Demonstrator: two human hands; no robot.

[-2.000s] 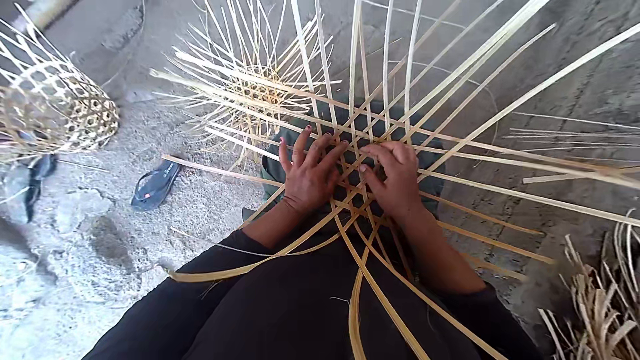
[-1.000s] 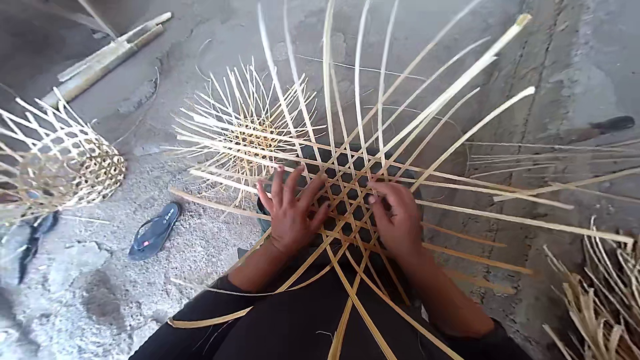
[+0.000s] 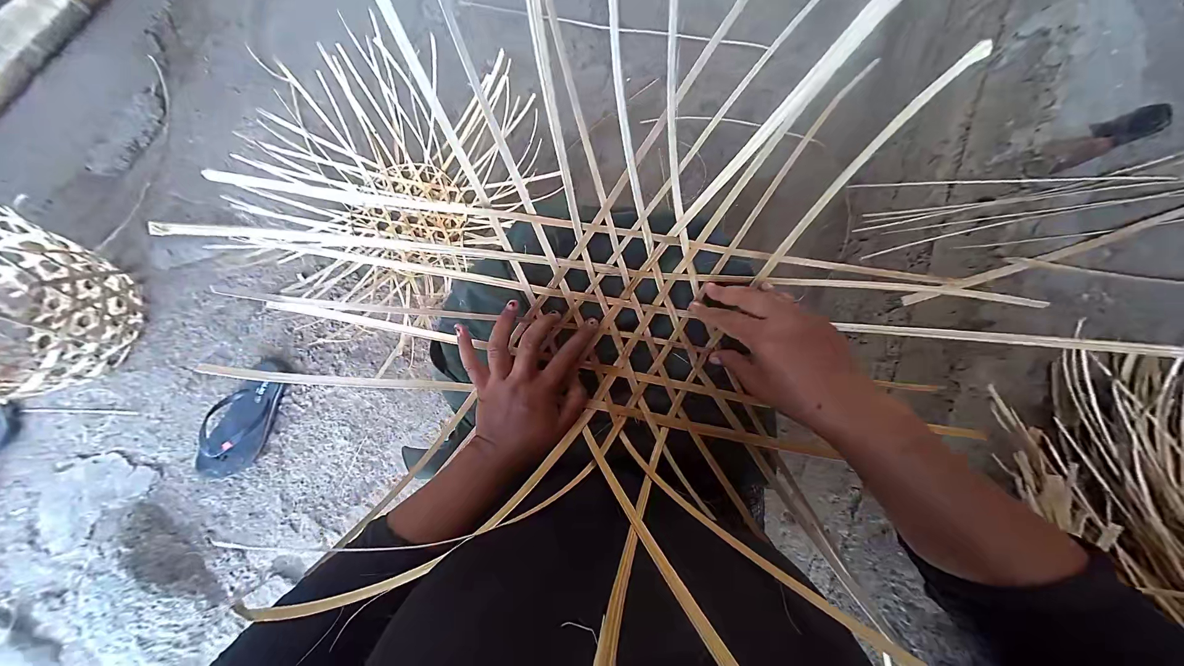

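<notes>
An open hexagonal weave of flat bamboo strips (image 3: 647,319) lies over dark green cloth across my lap, its long loose ends fanning out on all sides. My left hand (image 3: 529,384) rests on the weave's left part, palm down with spread fingers. On the right edge, my right hand (image 3: 786,347) touches the strips with its thumb and fingertips; whether it pinches a strip cannot be told. Several strips curve down from the weave over my dark clothing.
Beyond the weave at left, a second spiky woven piece (image 3: 416,208) stands on the concrete floor. A woven basket (image 3: 69,301) is at far left, near a blue flip-flop (image 3: 242,421). Loose strips (image 3: 1017,208) lie at right, above a strip bundle (image 3: 1119,453).
My left hand has moved toward the near left part of the weave. My right hand stays at the weave's right side, its fingers more extended. The view has shifted somewhat.
</notes>
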